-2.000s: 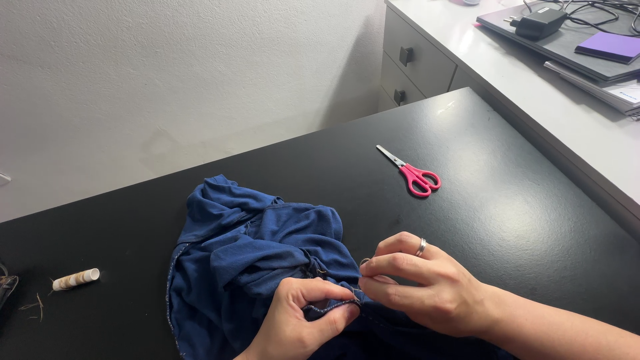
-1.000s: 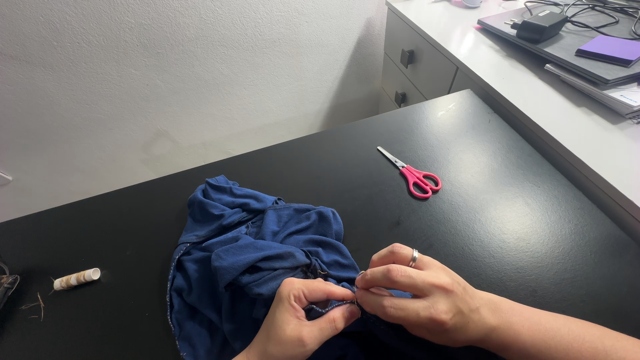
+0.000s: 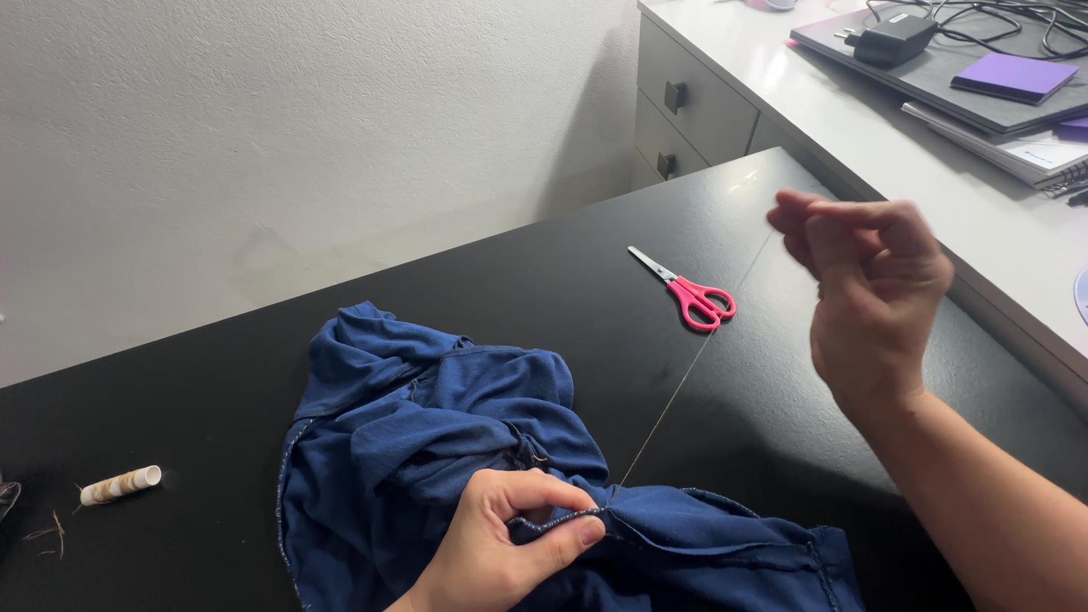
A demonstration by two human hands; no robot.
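Note:
A blue fabric garment (image 3: 476,425) lies bunched on the black table. My left hand (image 3: 518,531) pinches its stitched edge between thumb and forefinger. From beside that pinch a thin light-brown thread (image 3: 671,404) runs taut up to the right, passing over the handles of the pink-handled scissors (image 3: 701,302). My right hand (image 3: 867,280) is raised above the table's right part, fingertips closed at the thread's upper end; it is blurred, and a needle cannot be made out. At the left lies a small white spool (image 3: 121,485) wound with brown thread.
Loose thread scraps (image 3: 58,535) lie near the spool, with a dark object (image 3: 7,497) at the left edge. Behind the table is a wall. On the right, a white desk (image 3: 731,38) with drawers bears a black power adapter (image 3: 894,40), cables, a purple notepad (image 3: 1014,76) and a spiral notebook (image 3: 1003,149).
My right hand has moved from beside my left hand up and to the right, and the thread now stretches between it and the cloth. My left hand still pinches the edge.

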